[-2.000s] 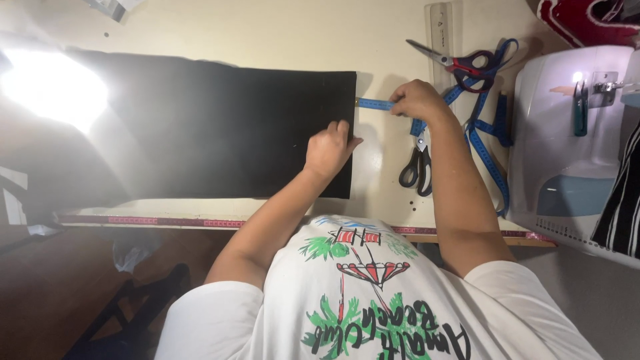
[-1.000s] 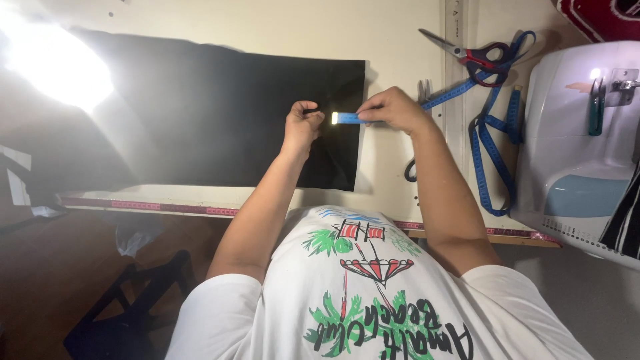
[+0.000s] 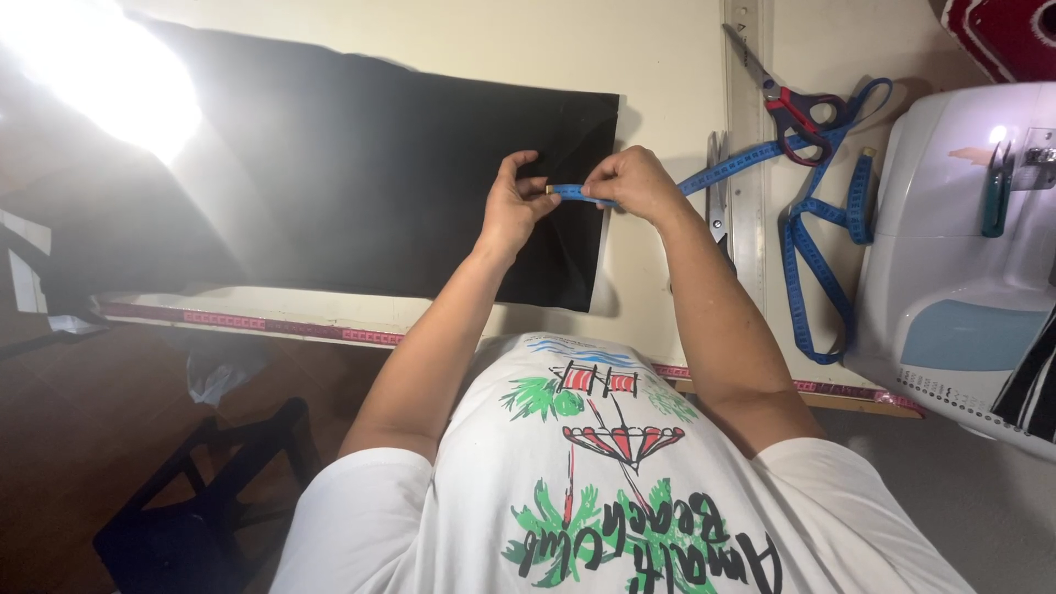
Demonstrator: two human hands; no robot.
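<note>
A blue tape measure (image 3: 730, 167) runs from my hands to the right, with more of it in loops on the table. My left hand (image 3: 513, 202) pinches its metal-tipped end between thumb and finger, over the black fabric (image 3: 396, 181). My right hand (image 3: 631, 186) grips the tape a short way along, above the fabric's right edge. The black fabric lies spread over the table. Red-and-grey scissors (image 3: 796, 115) lie open, partly over the tape. A second pair of scissors (image 3: 716, 194) is partly hidden behind my right forearm.
A clear ruler (image 3: 747, 247) lies upright in view beside the scissors. At the right stands a white sewing machine (image 3: 924, 247). A red measuring tape (image 3: 363, 335) follows the table's near edge. A dark blue stool (image 3: 181, 528) stands below left, and a bright lamp (image 3: 91, 74) glares upper left.
My right hand has moved left, bringing the tape's end over the fabric. My left hand has left the fabric near its edge and now holds the tape's end.
</note>
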